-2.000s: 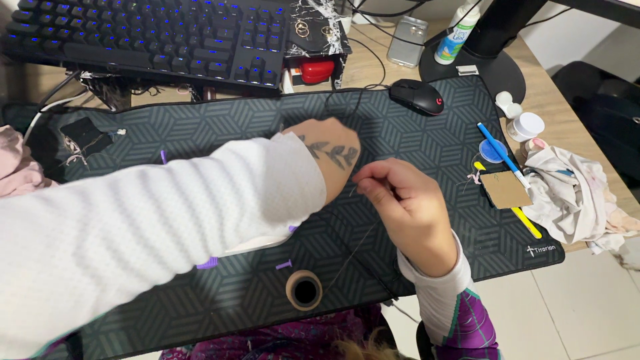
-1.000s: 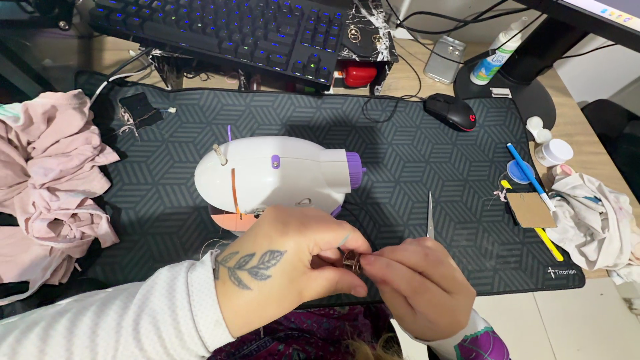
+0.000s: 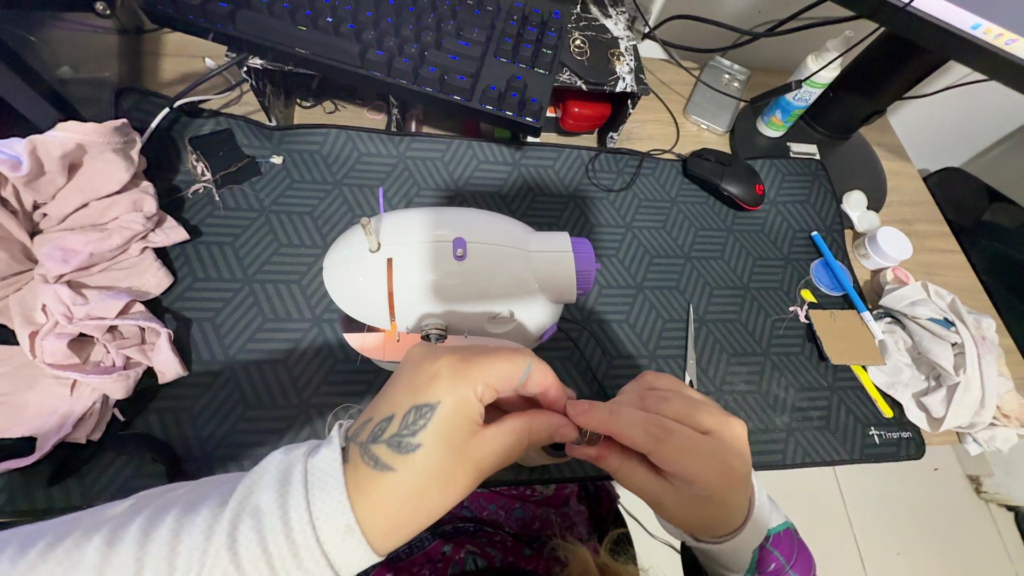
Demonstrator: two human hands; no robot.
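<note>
My left hand (image 3: 448,432) and my right hand (image 3: 672,448) meet at the lower middle, pinching a small metal bobbin (image 3: 588,437) between their fingertips. The fingers cover part of it. Beyond my left hand a white and purple mini sewing machine (image 3: 448,264) lies with its purple handwheel (image 3: 584,266) to the right; its lower edge is partly behind the hand. Scissors (image 3: 690,352) show a blade tip just above my right hand. A dark round thing is mostly hidden beneath the fingers.
Pink fabric (image 3: 80,280) is heaped at the left. A keyboard (image 3: 400,48) and a mouse (image 3: 724,178) are at the back. At the right are a blue pen (image 3: 840,272), a cardboard piece (image 3: 848,338), a white jar (image 3: 883,247) and crumpled pale cloth (image 3: 944,360).
Two seconds ago my left arm reached across the sewing machine and my right hand pinched a thread. Both hands have come together lower down around the bobbin, uncovering the machine.
</note>
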